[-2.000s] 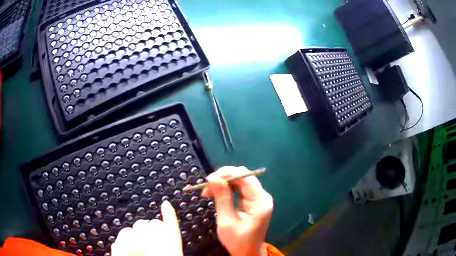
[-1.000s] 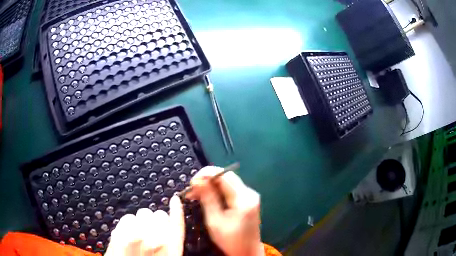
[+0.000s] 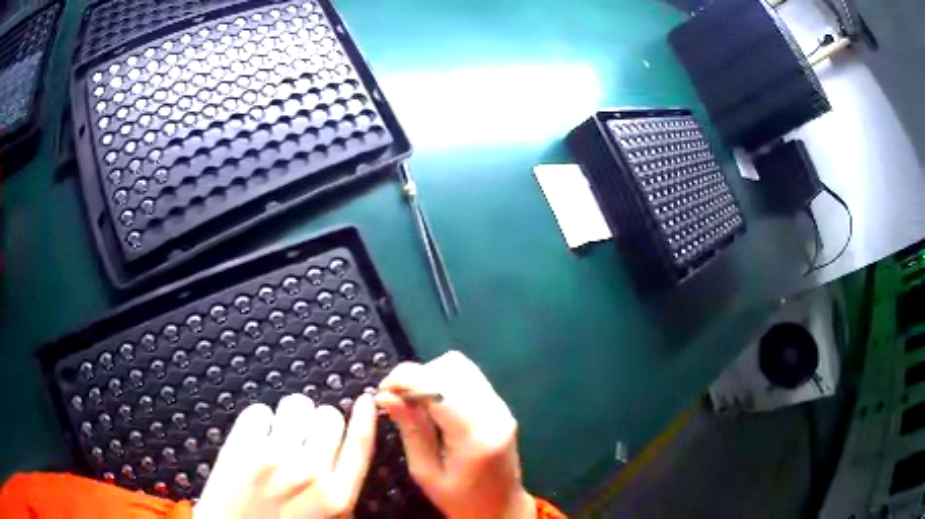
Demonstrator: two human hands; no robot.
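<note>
The working tray point(image 3: 218, 350), black with rows of small round shiny components, lies nearest me, its lower part hidden by my hands. My right hand point(image 3: 456, 431) holds a thin tan stick tool point(image 3: 421, 397) like a pen over the tray's right part. My left hand point(image 3: 289, 461) is over the lower middle of the tray, its index fingertip close to the right fingertips. Whether the left fingers pinch a component is too small to tell.
A second component tray point(image 3: 228, 112) lies beyond, its lower-right rows without shiny parts. Silver tweezers point(image 3: 430, 248) lie right of it. Further right are a white slip point(image 3: 572, 206), a tray stack point(image 3: 674, 188) and a large black box point(image 3: 751, 71). Another dark tray point(image 3: 25, 71) is at far left.
The stick tool has drawn in and turned, with less of it showing. My left hand has moved up, its index fingertip now meeting the right fingers. The view has shifted slightly.
</note>
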